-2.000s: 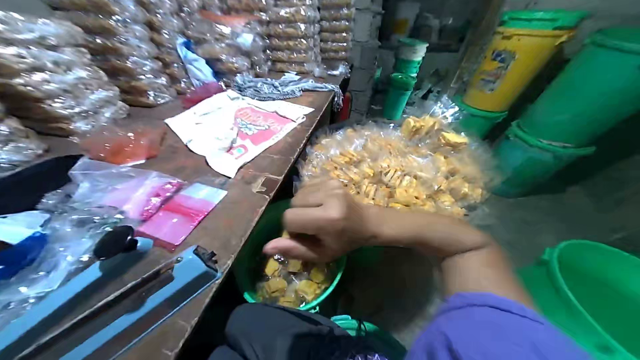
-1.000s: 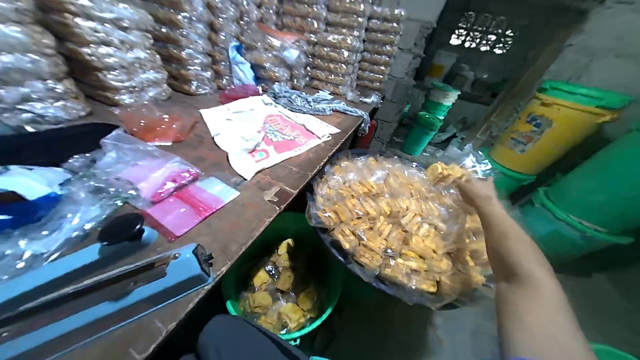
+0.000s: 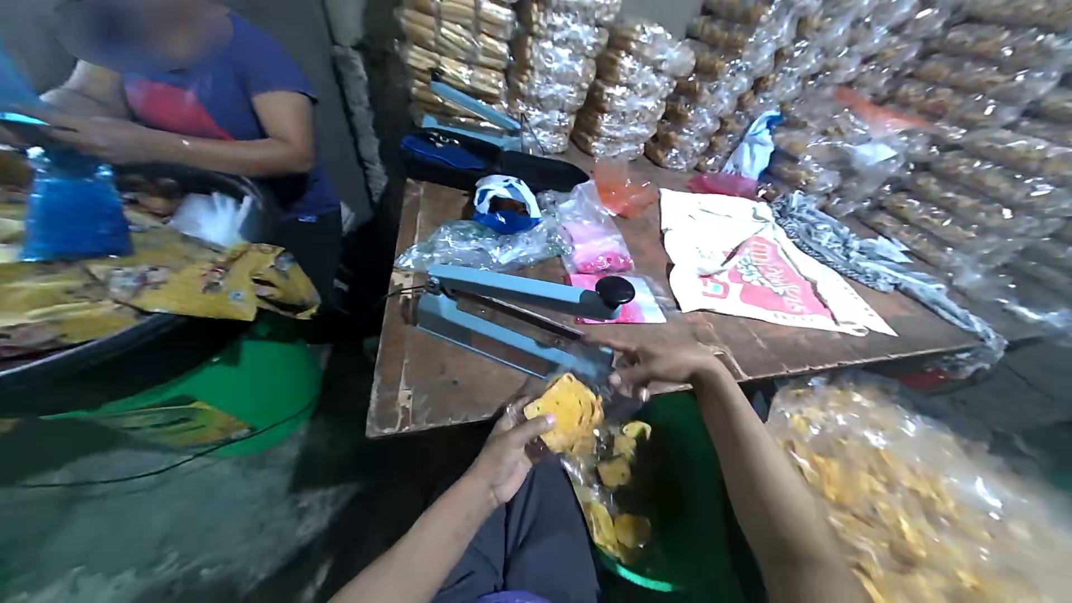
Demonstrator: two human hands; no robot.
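My left hand (image 3: 511,452) holds a clear plastic bag of yellow crackers (image 3: 568,412) above my lap, thumb across the front. My right hand (image 3: 662,364) is at the bag's upper edge, by the black-knobbed end of a blue hand impulse sealer (image 3: 502,335); whether its fingers pinch the plastic is not clear. The sealer lies on the wooden table (image 3: 452,389) with its arm raised. Below my hands, a green tub (image 3: 687,469) holds loose yellow crackers (image 3: 615,473). Filled clear bags (image 3: 904,494) are heaped at the lower right.
Clear and pink plastic bags (image 3: 595,243), a tape roll (image 3: 507,201) and a printed white sack (image 3: 754,260) lie behind the sealer. Stacked packs (image 3: 628,84) line the back. At the left, a person (image 3: 226,100) works over a wide black basin (image 3: 159,335) on a green tub (image 3: 285,385).
The view has swung left. My right hand has come from the heap of filled bags to the sealer's end. My left hand now shows, with a bag of crackers in it.
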